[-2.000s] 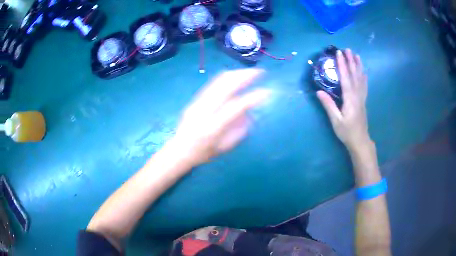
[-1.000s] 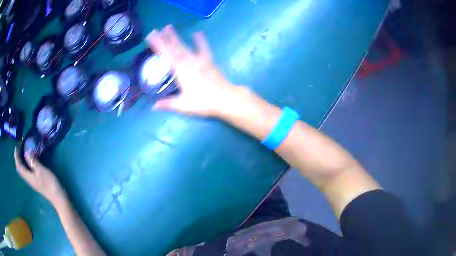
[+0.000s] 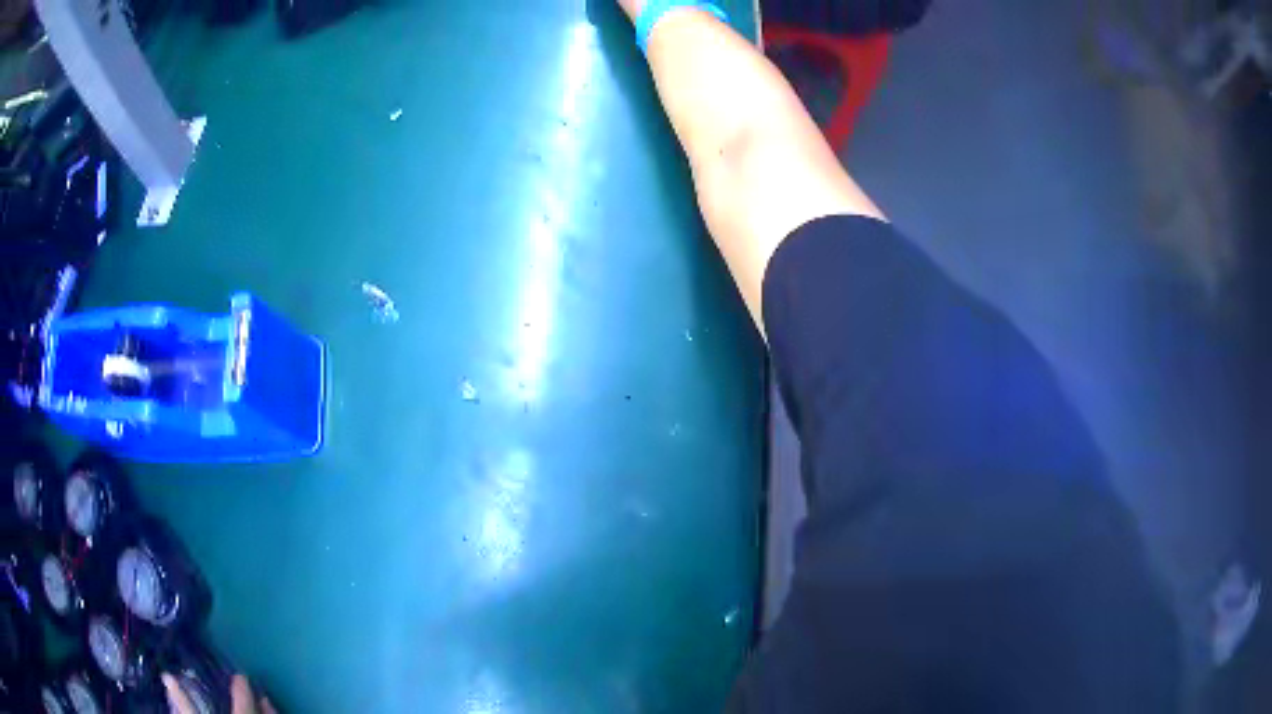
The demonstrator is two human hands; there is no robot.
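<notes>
Black loudspeaker units with pale round centres, one of them a nearer unit [image 3: 148,583], lie at the lower left. My left hand [image 3: 221,695] is cut off by the bottom edge; only fingertips show, beside a speaker there, and whether they grip it cannot be told. My right arm reaches up to the top edge, with a light-blue wristband at the wrist. My right hand is beyond the picture's top edge, and what it holds is hidden.
A blue plastic bin [image 3: 279,384] stands on the green bench [image 3: 419,530] at the left, with a blurred pale and black item in it. A grey bracket [image 3: 133,91] stands at the upper left. A red frame [image 3: 862,91] is beyond the bench edge, above grey floor.
The view has swung right, so the speakers and blue bin now sit at the left. My right hand has left the speakers and reached out past the top edge. The glue bottle is out of view.
</notes>
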